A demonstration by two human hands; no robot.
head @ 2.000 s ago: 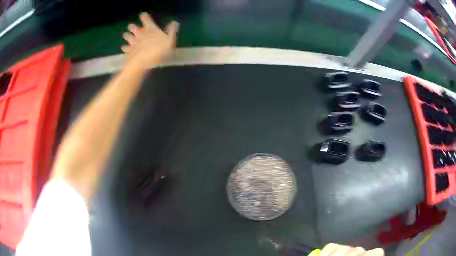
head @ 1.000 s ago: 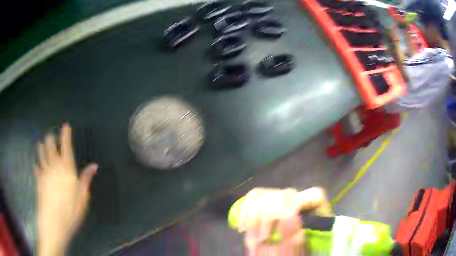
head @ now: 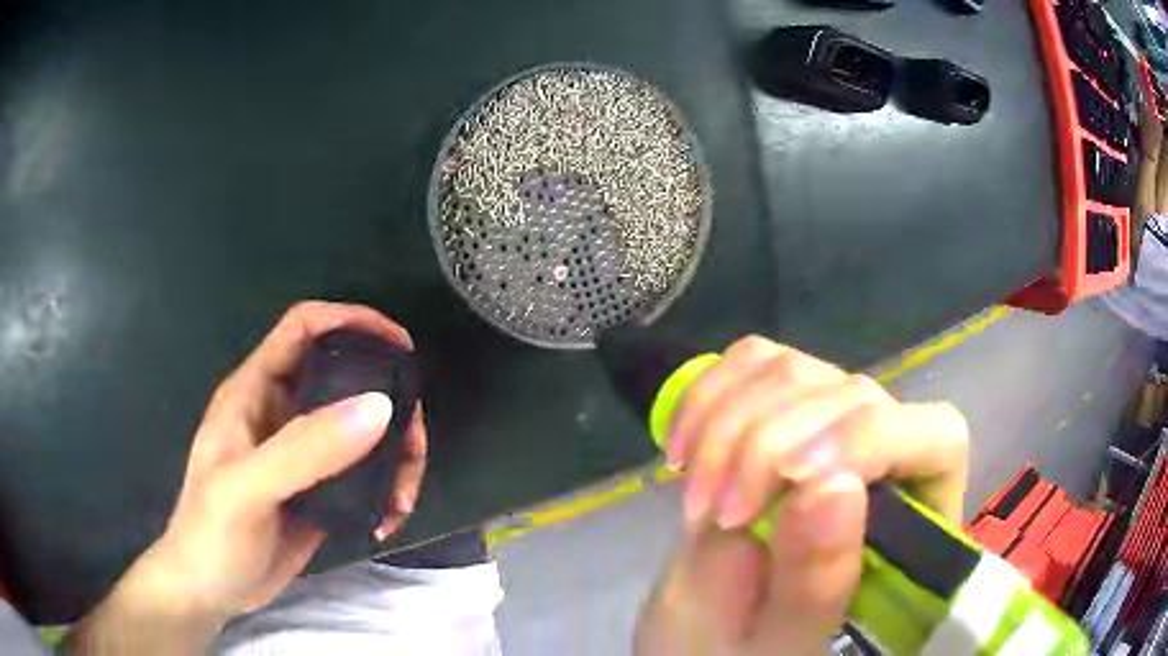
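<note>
My left hand [head: 288, 449] is closed around a black plastic housing [head: 352, 429] over the bench's near edge, left of the tray. My right hand [head: 807, 474] grips the lime-green and black electric screwdriver [head: 916, 564]. Its black nose points up and left, with its tip at the lower rim of the round screw tray [head: 439, 244]. The tip's exact contact is unclear. Small silver screws [head: 640, 141] are heaped in the tray's upper and right parts. Small holes show in its lower left and middle.
Black housings [head: 820, 71] stand on the bench at the upper right. A red-orange parts tray [head: 1053, 218] with black parts lies at the bench's right end. Red-orange bins [head: 1044, 532] are below at the right, by the grey floor and a yellow line. Part of a person [head: 1140, 288] shows at the right edge.
My left hand was open and empty and now holds a black housing. The right hand and screwdriver now appear with the nose at the tray's rim. The camera view has shifted and sits closer to the tray.
</note>
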